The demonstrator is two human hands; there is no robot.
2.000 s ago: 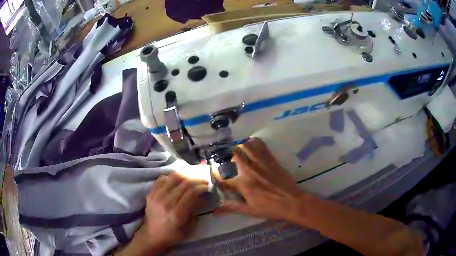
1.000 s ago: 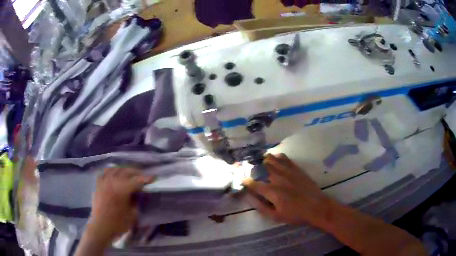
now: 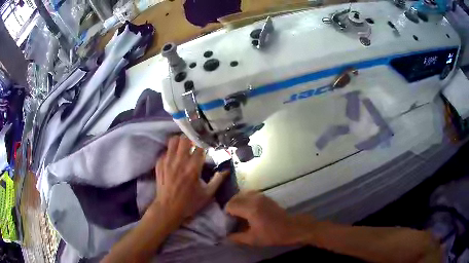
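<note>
The garment in progress (image 3: 108, 149), light grey with dark purple-grey panels, is bunched left of the white sewing machine (image 3: 288, 72). A dark fabric edge (image 3: 224, 180) lies at the presser foot (image 3: 222, 153) in the lamp glow. My left hand (image 3: 180, 177) lies on the cloth just left of the foot, thumb and fingers pressing it. My right hand (image 3: 262, 218) is nearer the table's front edge, its fingers closed on the garment's edge. The needle tip is too small to make out.
Cut grey and purple strips (image 3: 97, 77) are heaped at far left. Grey-lilac tape guides (image 3: 378, 126) lie on the machine bed. A dark cloth piece (image 3: 211, 11) lies on the brown wood behind. Striped garments (image 3: 447, 205) are at lower right.
My left hand has moved right, up to the foot. My right hand has moved from beside the foot down towards the front edge. The garment is turned and bunched, no longer stretched flat leftwards.
</note>
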